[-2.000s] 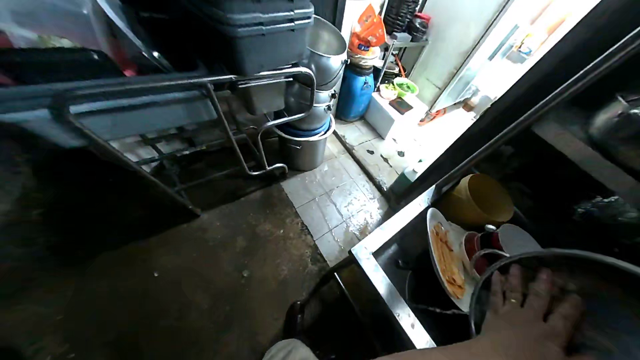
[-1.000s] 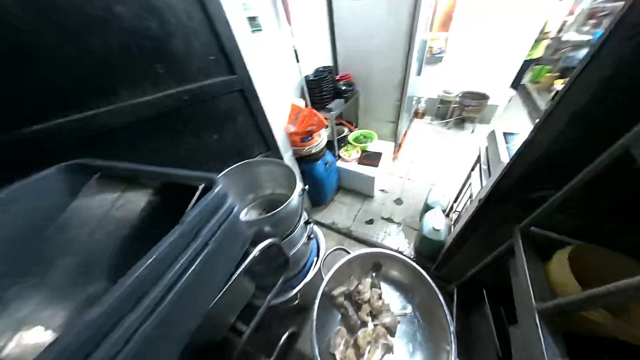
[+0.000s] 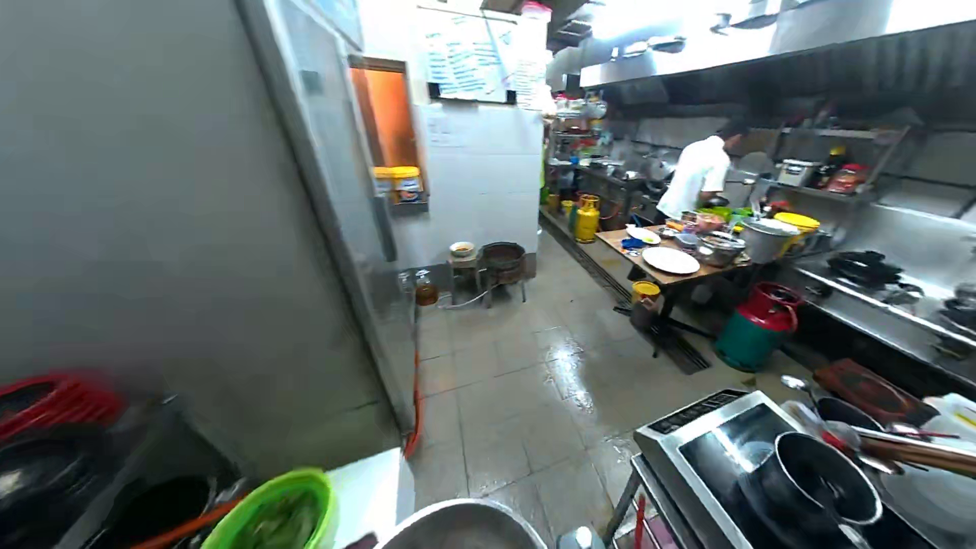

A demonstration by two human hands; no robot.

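At the bottom edge of the head view, the rim of a metal basin [image 3: 461, 526] shows, its contents cut off by the frame. A small dark shape touches its left side; whether it is part of my left hand cannot be told. My right hand is not in view. Left of the basin, a bright green bowl [image 3: 276, 512] with green leaves stands beside a white box [image 3: 374, 488]. To the right, a dark saucepan [image 3: 820, 480] rests on a steel cooktop [image 3: 709, 435].
Wet floor tiles [image 3: 511, 389] run ahead between a grey door [image 3: 335, 191] and a prep table [image 3: 663, 276]. A person in white [image 3: 695, 177] stands behind that table. A red and green gas cylinder [image 3: 759, 328], a charcoal stove [image 3: 503, 263] and an orange hose [image 3: 416, 404] are on the floor.
The view has swung up and forward into the lit kitchen. The metal basin, which showed pieces of food inside a second ago, now shows only its rim.
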